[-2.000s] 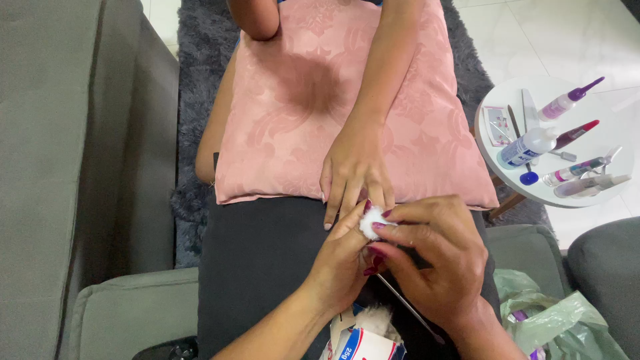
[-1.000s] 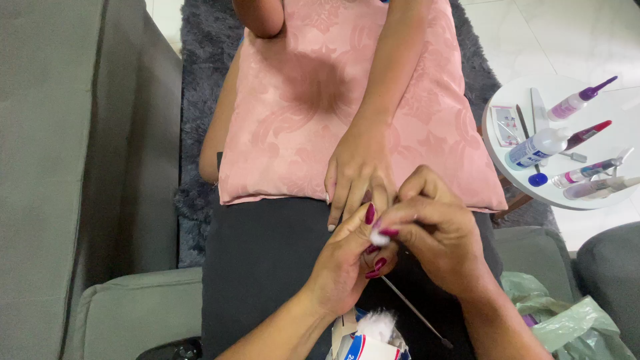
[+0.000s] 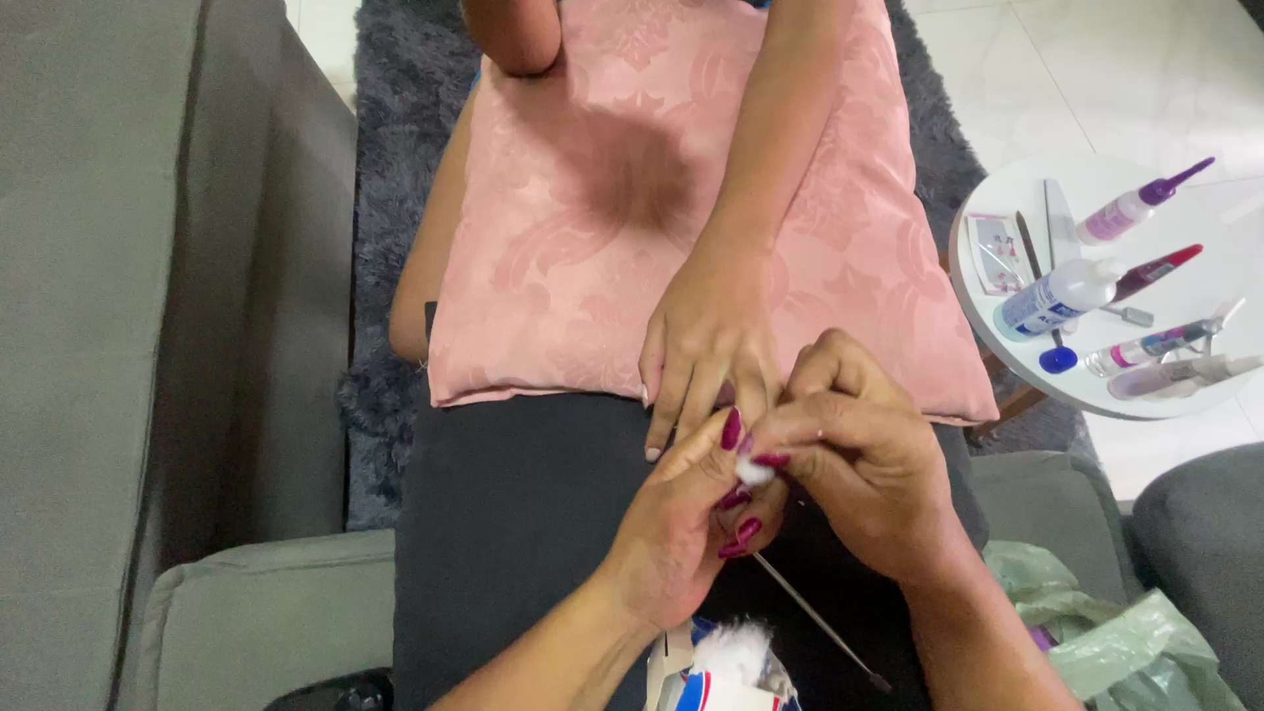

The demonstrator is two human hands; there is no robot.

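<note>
My left hand (image 3: 681, 513), with long dark red nails, holds a finger of another person's hand (image 3: 713, 331), which lies over the front edge of a pink patterned cushion (image 3: 583, 286). Between the thumb and fingers of my right hand (image 3: 859, 454) is a small tuft of white cotton (image 3: 755, 470), pressed at that person's fingertip, which is mostly hidden. A thin metal tool (image 3: 815, 612) sticks out below my left hand, toward the lower right; its upper end is hidden. Below my hands is an opened pack (image 3: 726, 691) with white cotton (image 3: 736, 647) bulging out.
At the right stands a round white table (image 3: 997, 326) with a white plastic bottle (image 3: 1057, 296), a purple-capped bottle (image 3: 1126, 212), a nail file (image 3: 1060, 222) and other small tubes. A green plastic bag (image 3: 1136, 642) lies lower right. A grey sofa (image 3: 79, 296) is at the left.
The cotton tuft, well exposed at the fingertip two seconds ago, is now pinched lower between my fingers. My right hand has shifted slightly around the held finger.
</note>
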